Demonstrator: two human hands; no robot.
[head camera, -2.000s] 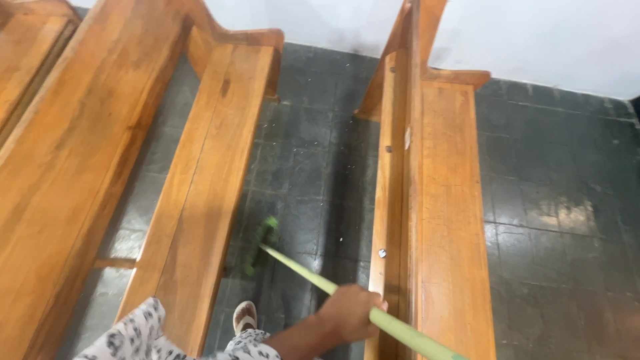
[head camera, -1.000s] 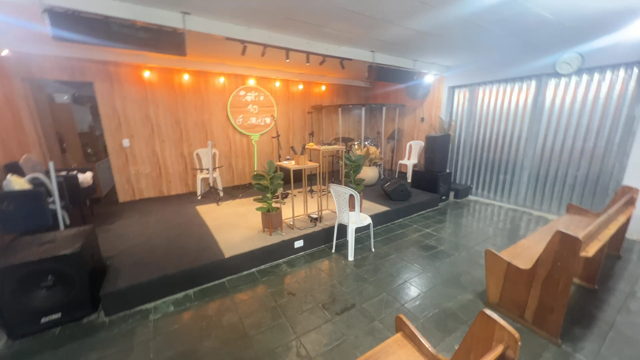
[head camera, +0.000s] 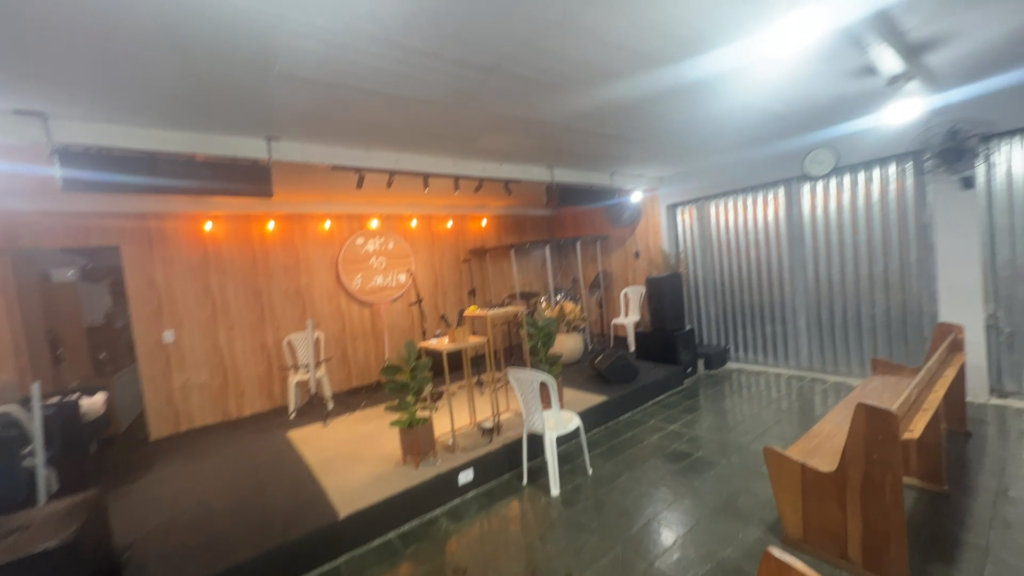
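Neither my left hand nor my right hand shows in the head view, so what they hold is hidden. A white plastic chair (head camera: 552, 424) stands on the dark tiled floor against the front of a low stage. On the stage are a potted plant (head camera: 410, 392), tall narrow wooden tables (head camera: 454, 346) and a second white chair (head camera: 308, 364). A third white chair (head camera: 630, 310) stands farther back beside black speakers (head camera: 666, 302). The picture is somewhat blurred.
Wooden benches (head camera: 848, 464) stand at the right, and the corner of another (head camera: 784, 562) shows at the bottom edge. The stage's black edge (head camera: 416, 508) runs diagonally across. A corrugated metal shutter (head camera: 800, 280) lies behind.
The view has swung up from the floor and benches to the stage. The hand on the green pole, seen two seconds ago, is out of view.
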